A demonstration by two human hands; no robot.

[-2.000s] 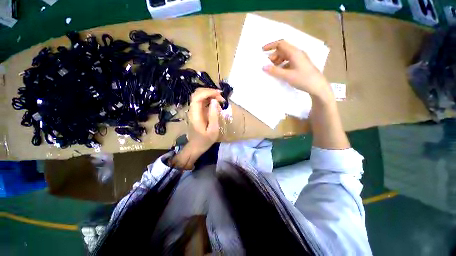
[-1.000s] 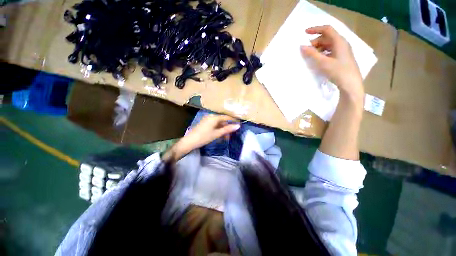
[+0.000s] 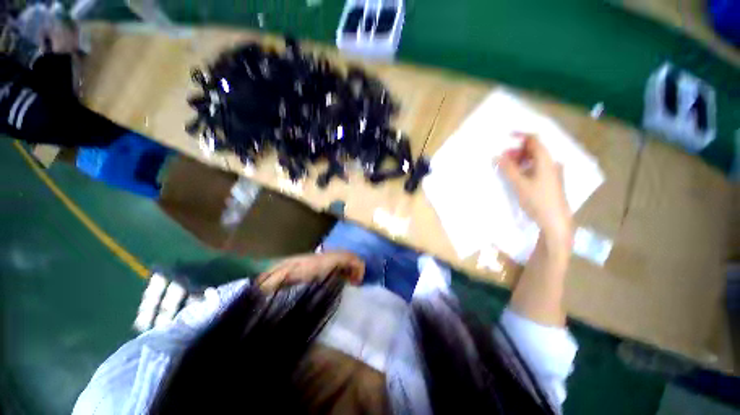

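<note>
White sheets (image 3: 466,194) lie stacked flat on the cardboard-covered bench (image 3: 673,259). My right hand (image 3: 535,182) is over the stack, fingers curled with thumb and fingertips near each other; blur hides whether something tiny is between them. My left hand (image 3: 312,269) is near my chest, below the bench edge, blurred and partly covered by dark hair; its fingers are hard to make out. A tangled heap of black charging cables (image 3: 292,113) with silvery plugs lies left of the sheets, its nearest bundle close to the stack's left corner.
Open white boxes with black devices stand on the green belt, one behind the heap (image 3: 371,31) and one at right (image 3: 680,109). Another person's dark sleeve (image 3: 49,101) reaches in at far left. A blue crate (image 3: 126,164) and open brown carton (image 3: 203,207) sit below the bench.
The view has swung, bringing the other person's sleeve and more of the belt into view. My left hand has moved from beside the cables down towards my chest. My right hand stays over the sheets.
</note>
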